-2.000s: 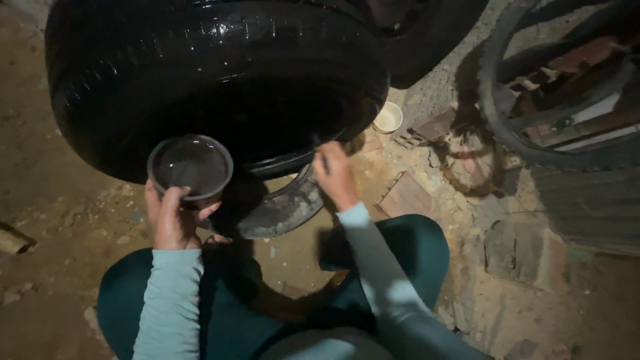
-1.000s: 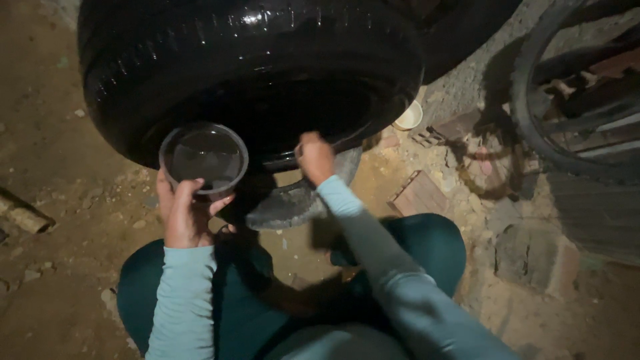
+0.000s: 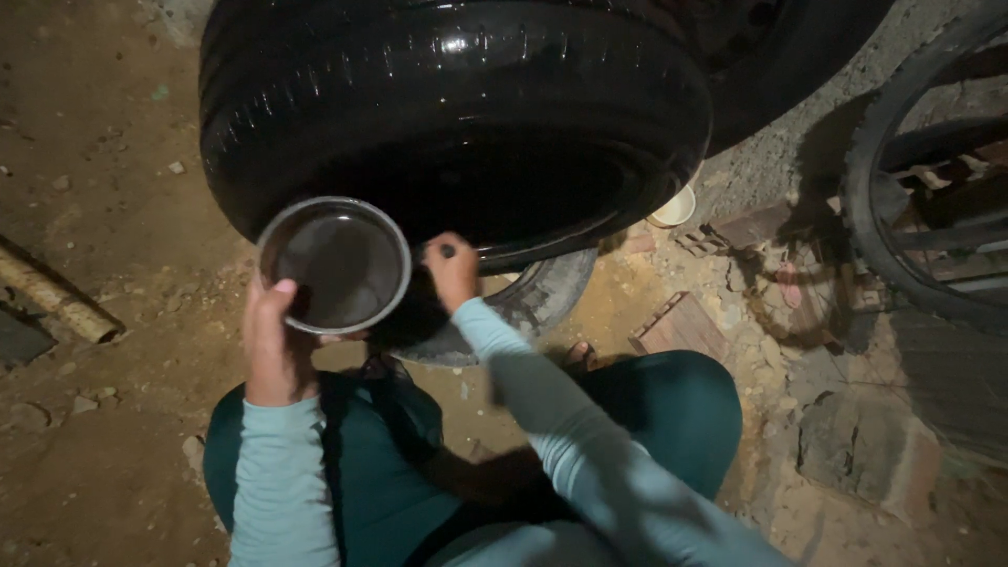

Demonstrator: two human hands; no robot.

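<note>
My left hand holds a round bowl of dark liquid by its rim and side, thumb over the edge. A large, wet-looking black tire stands just beyond the bowl. At the tire's lower edge is my right hand, its fingers closed around a small dark thing, perhaps a handle end; the rest of it is hidden. Under the black tire lies a grey, worn tire, partly covered by my right forearm and the shadow.
Another dark tire stands behind at the upper right. A white cup, a brick and a thin tire are to the right. A pipe-like piece lies on the dirt at left. A concrete block rests at lower right.
My right hand has moved left along the tire's lower edge, nearer the bowl. My left hand still holds the bowl. The view has shifted a little.
</note>
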